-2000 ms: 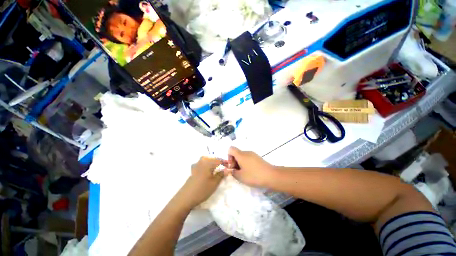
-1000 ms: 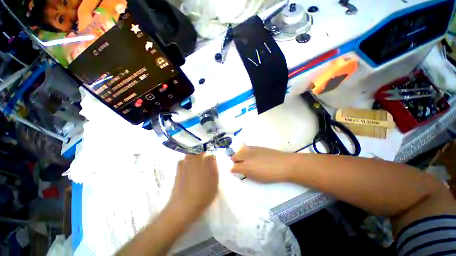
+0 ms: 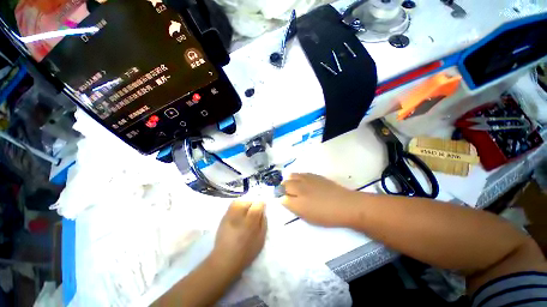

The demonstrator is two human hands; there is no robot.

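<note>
The white fabric piece [image 3: 276, 264] lies on the machine bed in front of the needle area and hangs over the front edge. My left hand [image 3: 241, 231] presses its fingertips on the fabric just below the presser foot [image 3: 270, 177]. My right hand [image 3: 315, 201] is right beside the foot, with its fingertips at a small grey part; whether it grips anything is hidden. The curved metal guard [image 3: 207, 174] is left of the foot. The sewing machine [image 3: 282, 129] stands behind my hands. A larger heap of white fabric [image 3: 126, 210] lies to the left.
Black shears [image 3: 403, 165], a tan wooden block [image 3: 441, 154] and a red parts tray [image 3: 501, 135] are at the right. An orange tool [image 3: 429, 96] and a black strip with pins [image 3: 342, 72] are on the machine. A phone [image 3: 132, 78] stands upper left.
Since two seconds ago, both hands have moved apart, from together over the fabric up to the presser foot. The fabric has come to the needle area. The view has moved closer.
</note>
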